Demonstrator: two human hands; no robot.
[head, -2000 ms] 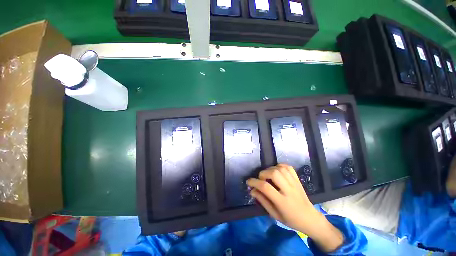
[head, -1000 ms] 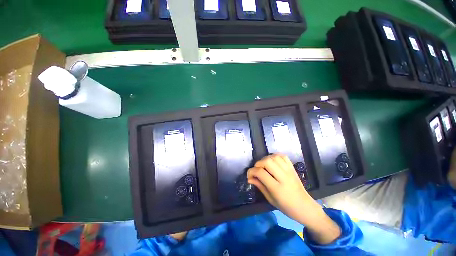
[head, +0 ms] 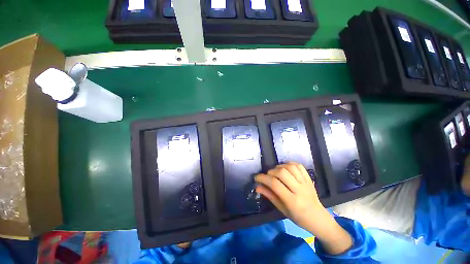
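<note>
A black foam tray (head: 210,180) holds several dark glossy phones, one per pocket, each with a pale label on its upper half. My right hand (head: 292,192) reaches over the divider, with thumb and fingertips together at the camera module (head: 252,195) of the second phone (head: 240,167) from the left. Whether a small film is between the fingertips cannot be told. My left hand (head: 184,243) is mostly hidden under the tray's near edge; only a bit of skin shows there.
A white dispenser bottle (head: 95,103) stands behind left, beside a cardboard box (head: 44,139) with clear plastic scraps. A metal rail (head: 268,56) and post (head: 189,31) run behind. Stacked foam trays stand at the back (head: 154,35) and right (head: 363,62). Another person's blue sleeve (head: 438,219) is at right.
The view has shifted, so the tray sits slightly further left. My right hand stays at the second phone's camera area, with its fingers slightly shifted. The phones remain in their pockets.
</note>
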